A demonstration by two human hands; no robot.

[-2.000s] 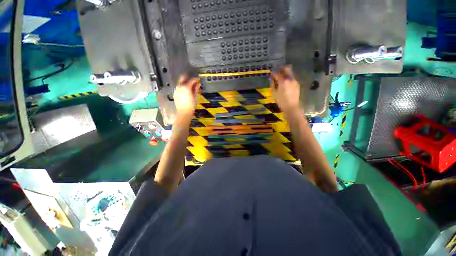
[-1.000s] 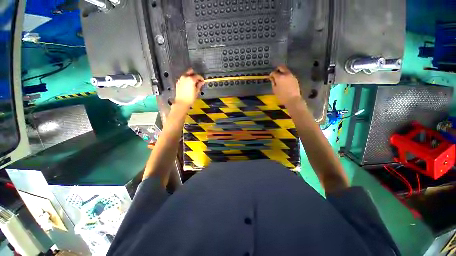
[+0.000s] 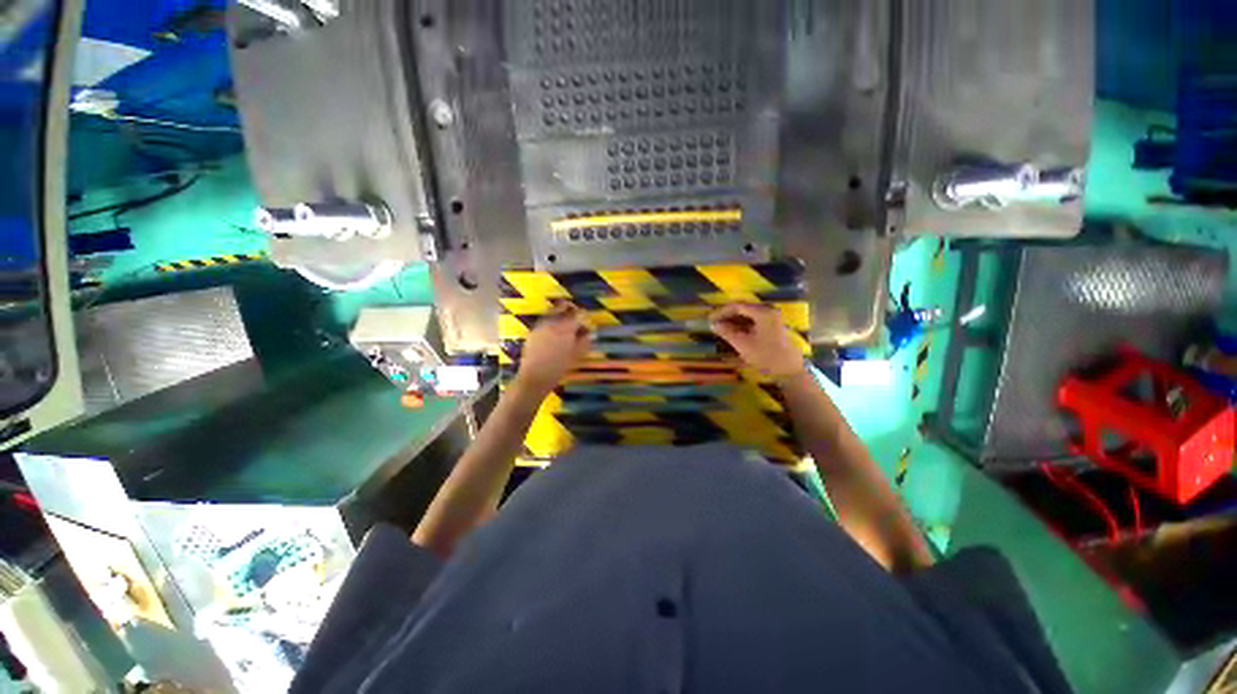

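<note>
A yellow strip (image 3: 647, 220) lies straight across the nearest cavity row of the dark steel lower mould plate (image 3: 570, 166). The yellow-black checked board (image 3: 543, 431) is in front of the plate, with orange strips (image 3: 658, 370) and several grey strips on it. My left hand (image 3: 559, 339) and my right hand (image 3: 757, 336) are over the board, fingers pinched at the two ends of a grey strip (image 3: 651, 328). The fingertips are slightly blurred, and whether the strip touches the board cannot be told.
Metal clamps or handles (image 3: 326, 220) stand on both sides of the mould. A small control box (image 3: 396, 330) is at the left, near a white-topped surface (image 3: 204, 522) with moulded sheets. A red frame (image 3: 1153, 420) stands at the right beside a patterned metal plate (image 3: 1085, 346).
The yellow strip, held between both hands before, now lies on the mould cavities, let go. Both hands have moved back towards me over the board and taken hold of a grey strip.
</note>
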